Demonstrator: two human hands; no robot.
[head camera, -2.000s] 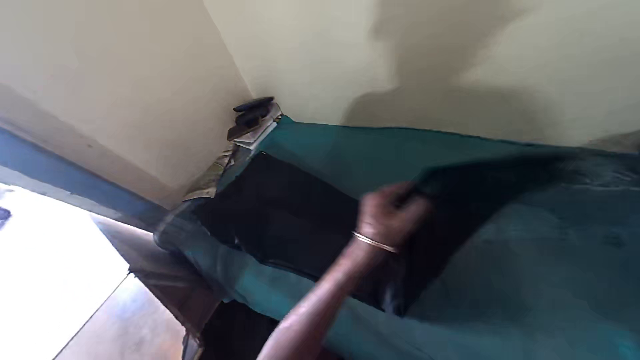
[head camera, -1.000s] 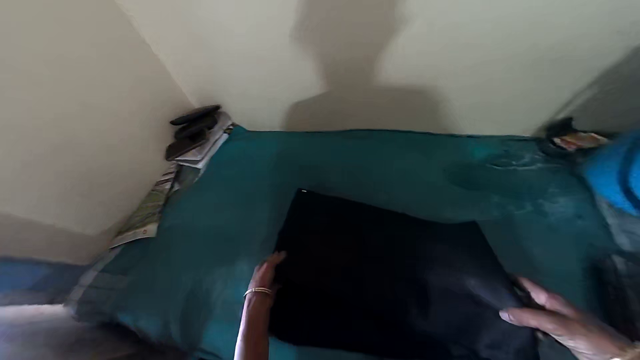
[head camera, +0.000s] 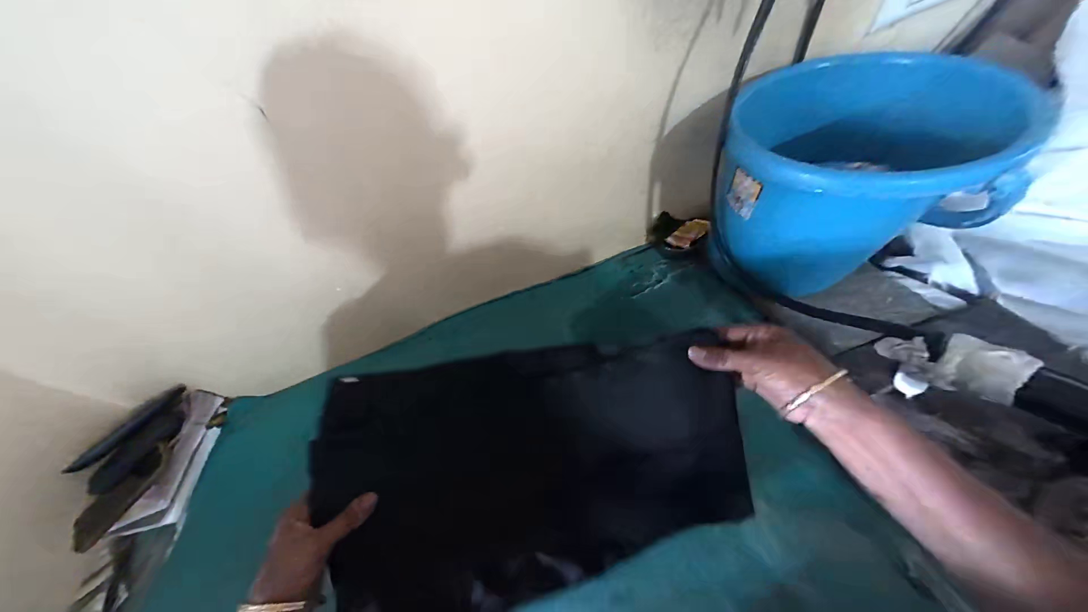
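Note:
A black cloth (head camera: 527, 459), folded into a rough rectangle with a small white mark at its upper left corner, lies over a green-covered surface (head camera: 816, 510). My left hand (head camera: 310, 540) grips the cloth's left edge, thumb on top and fingers hidden beneath. At the upper right corner, my right hand (head camera: 761, 357) pinches the cloth between thumb and fingers. Bangles circle both wrists. The cloth's near edge is loose and partly out of view at the bottom.
A blue plastic bucket (head camera: 816, 221) stands at the back right beside a black cable (head camera: 841, 316). Papers (head camera: 183, 476) with dark objects (head camera: 127, 446) on them rest against the wall at the left. Crumpled whitish material (head camera: 977, 365) lies at the right.
My right hand has moved from the cloth's lower right side to its upper right corner. The cloth now looks more compact. The view has swung right, bringing the whole bucket in.

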